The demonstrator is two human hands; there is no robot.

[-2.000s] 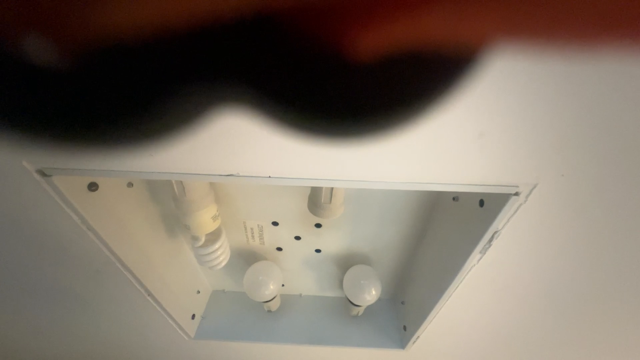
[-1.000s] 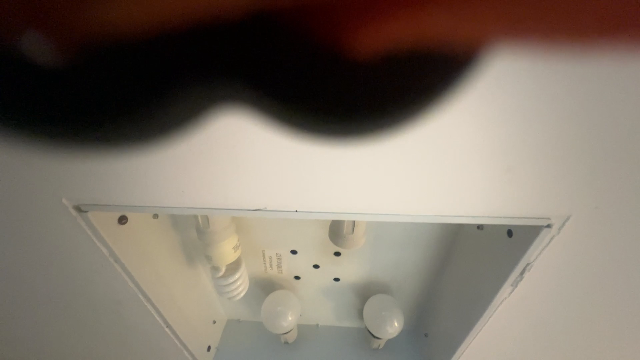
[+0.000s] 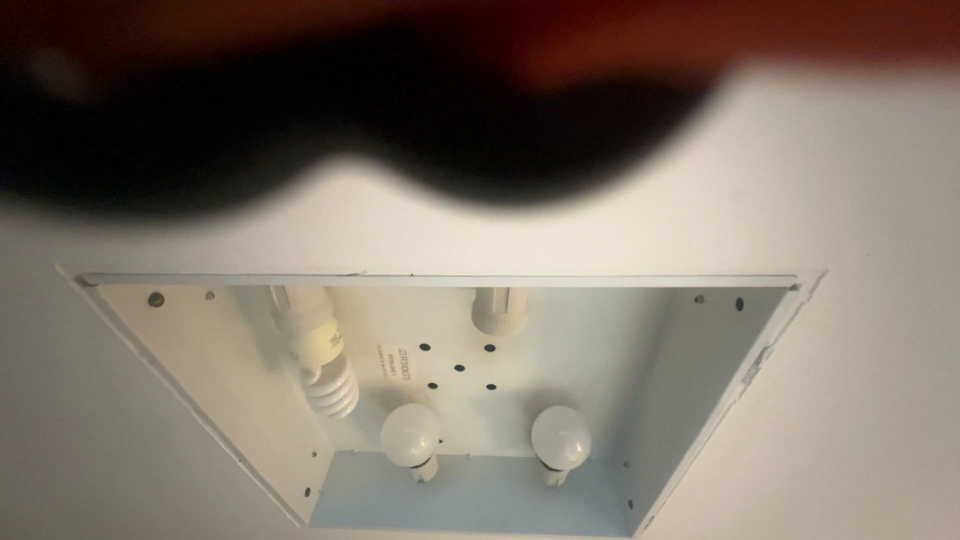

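Neither my left hand nor my right hand can be made out in the head view. A white metal recessed light fixture box point(image 3: 667, 375) is set in the ceiling. Inside it a spiral compact fluorescent bulb point(image 3: 330, 386) sits in a socket at the left. Two round white bulbs, one left of centre point(image 3: 410, 435) and one right of centre point(image 3: 561, 438), sit in holders near the lower wall. A lamp socket point(image 3: 500, 311) at the upper middle shows no bulb.
White ceiling point(image 3: 862, 187) surrounds the box, with chipped edges along the cutout's right side. A blurred dark and reddish-orange shape point(image 3: 487, 135), very near the camera, covers the top of the view. Small holes and a printed label point(image 3: 394, 362) mark the box's back panel.
The view has shifted slightly back and forth over the fixture. The bulbs and the box stay as they were.
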